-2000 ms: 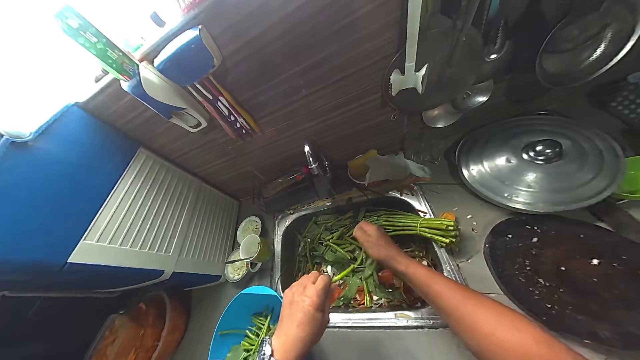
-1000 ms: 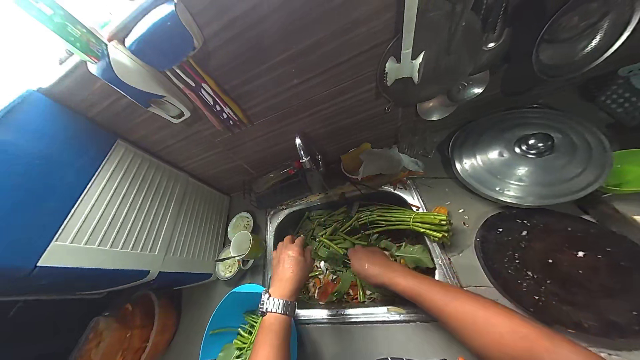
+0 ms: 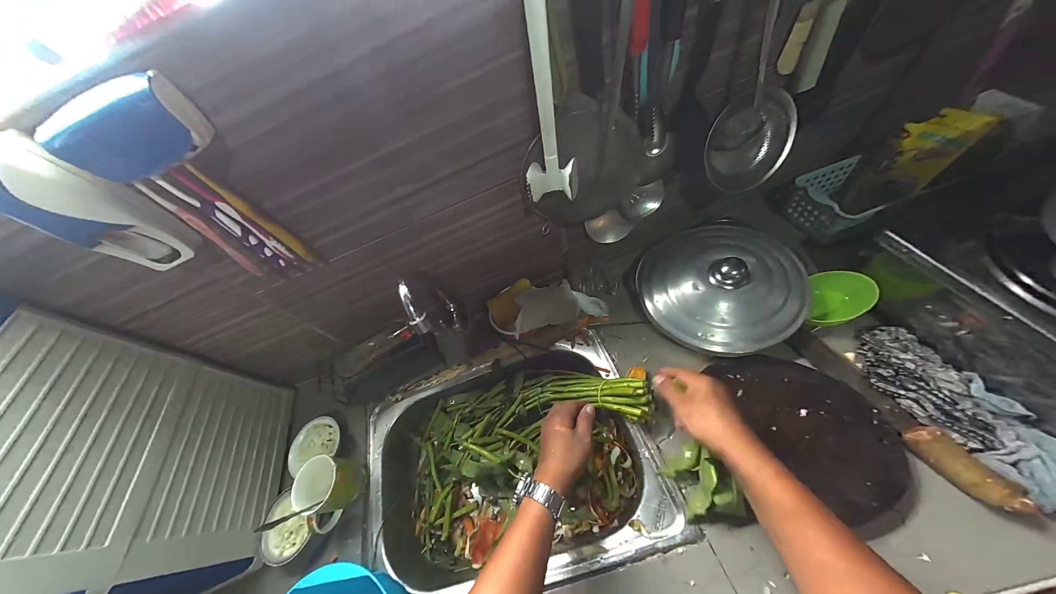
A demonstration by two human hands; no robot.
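A tied bundle of green leafy vegetable stalks (image 3: 610, 394) lies across the right side of the steel sink (image 3: 660, 503), its cut ends over the rim. My left hand (image 3: 565, 437), with a metal-banded watch on the wrist, is at the near side of the bundle; its fingertips touch the stalks. My right hand (image 3: 693, 404) is just right of the cut ends, blurred; whether it holds anything is unclear. Below it, green leaves (image 3: 705, 487) hang or lie beside the sink. Loose stems and leaves (image 3: 462, 437) fill the sink, with vegetable scraps (image 3: 487, 532) near the front.
Right of the sink are a round dark board (image 3: 817, 437), a metal pot lid (image 3: 726, 289) and a green bowl (image 3: 841, 297). A faucet (image 3: 412, 305) stands behind the sink. Cups and small bowls (image 3: 313, 441) sit left, with a blue basin (image 3: 346, 579) at the front.
My right hand has moved from over the sink to the right, beyond the bundle's cut ends. My left hand has moved right to the bundle. Leaves now show below my right hand. The view has shifted right.
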